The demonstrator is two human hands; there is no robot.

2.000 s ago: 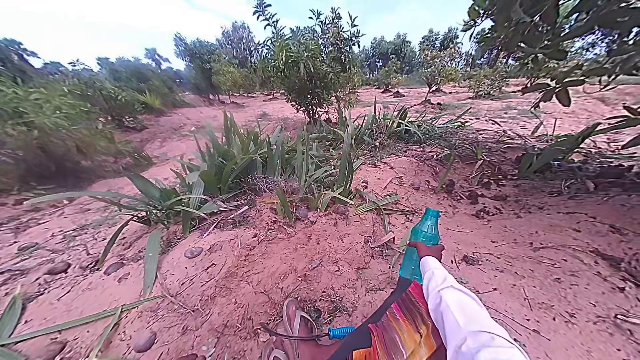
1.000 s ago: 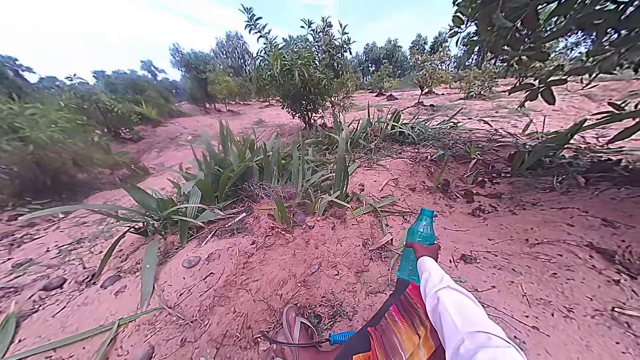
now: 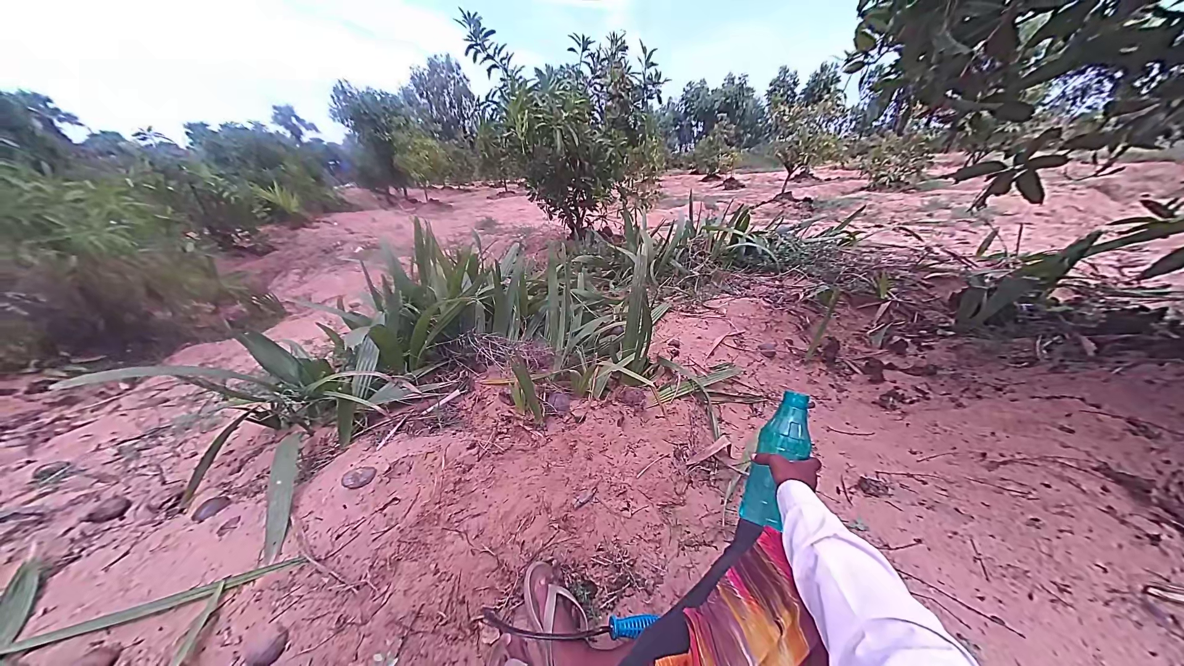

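My right hand, at the end of a white sleeve, is closed around a translucent teal plastic bottle held upright to slightly tilted. Below the bottle lies colorful striped cloth with a dark border over my leg. Left of the cloth, a blue ribbed handle with a dark curved metal piece crosses near my foot in a sandal. The hand on that handle, if any, is hidden. My left hand does not show.
A clump of strap-leaved plants stands ahead on reddish soil. Stones and cut leaves lie at the left. A leafy shrub rises behind the clump, and tree branches hang at upper right.
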